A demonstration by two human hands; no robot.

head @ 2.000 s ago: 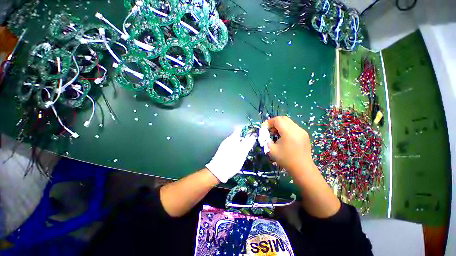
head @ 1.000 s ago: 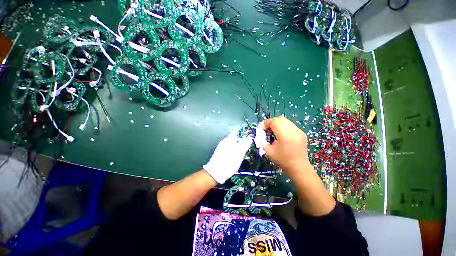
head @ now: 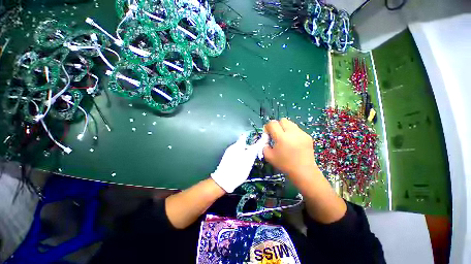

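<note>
A green ring board panel (head: 251, 202) with white strips hangs over the table's front edge, its upper end between my hands. My left hand (head: 236, 162), in a white glove, is closed on the panel's upper end. My right hand (head: 290, 146), palm bare with white wraps at the fingertips, pinches at the same spot, touching the left fingers. Thin dark leads stick out beyond the fingers. What the right fingertips hold is hidden. A heap of red-and-black lead wires (head: 349, 149) lies to the right on the light green tray (head: 344, 98).
Stacked ring assemblies (head: 163, 63) stand left of centre. Loose ring assemblies (head: 46, 77) with long white leads lie far left. A second ring group (head: 329, 26) lies at the back right. A small red wire bunch (head: 359, 76) and a yellow-and-black item (head: 371, 112) lie beyond the heap.
The whole view has shifted slightly, so the table things sit further left. My right hand has turned a little and its fingers sit closer over the left fingertips. The left hand keeps its grip.
</note>
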